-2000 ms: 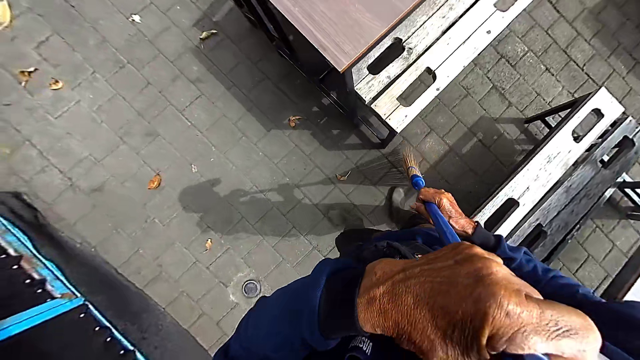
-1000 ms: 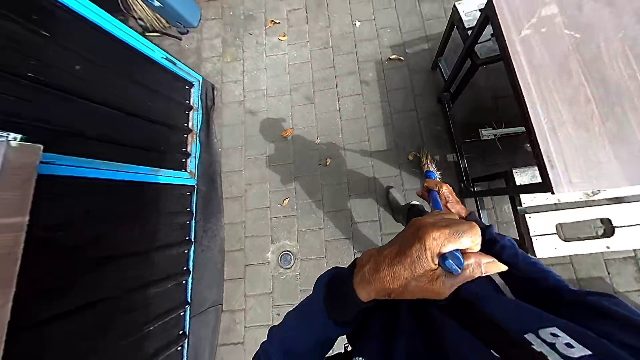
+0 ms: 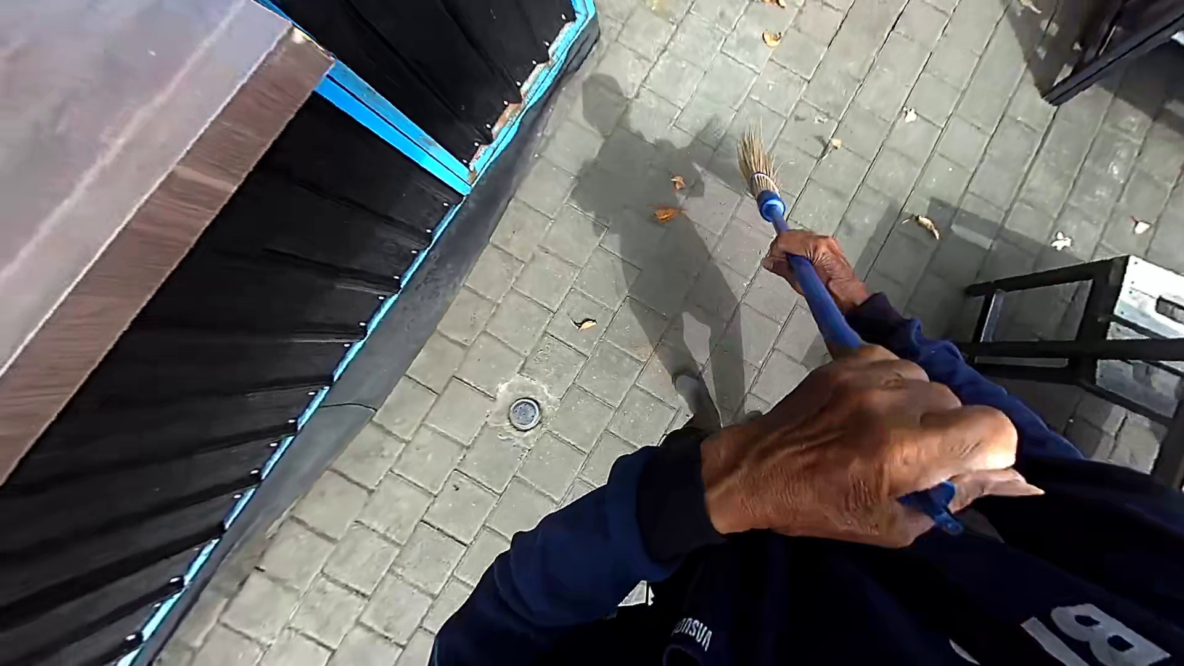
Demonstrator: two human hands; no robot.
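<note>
My left hand [image 3: 860, 444] is closed around the top end of a blue broom handle [image 3: 823, 301], close to the camera at the lower right. Farther down the same handle, my right hand [image 3: 819, 266] grips it just above the blue collar. Stiff tan bristles [image 3: 758, 165] fan out from the collar over the grey paving, up and left of my right hand. Small dry leaves lie near the bristles, among them an orange-brown leaf [image 3: 666, 214] on the shaded pavers. Whether the bristles touch the ground I cannot tell.
A black panelled wall [image 3: 231, 305] with blue trim runs along the left, with a brown tabletop [image 3: 120, 157] over it. A round drain [image 3: 524, 413] is set in the pavers. At the right stands a black-framed bench [image 3: 1045, 350]; another dark frame [image 3: 1110, 55] is at the upper right.
The view has swung left, bringing in the black wall and the tabletop and taking most of the benches out. Both hands have kept hold of the broom.
</note>
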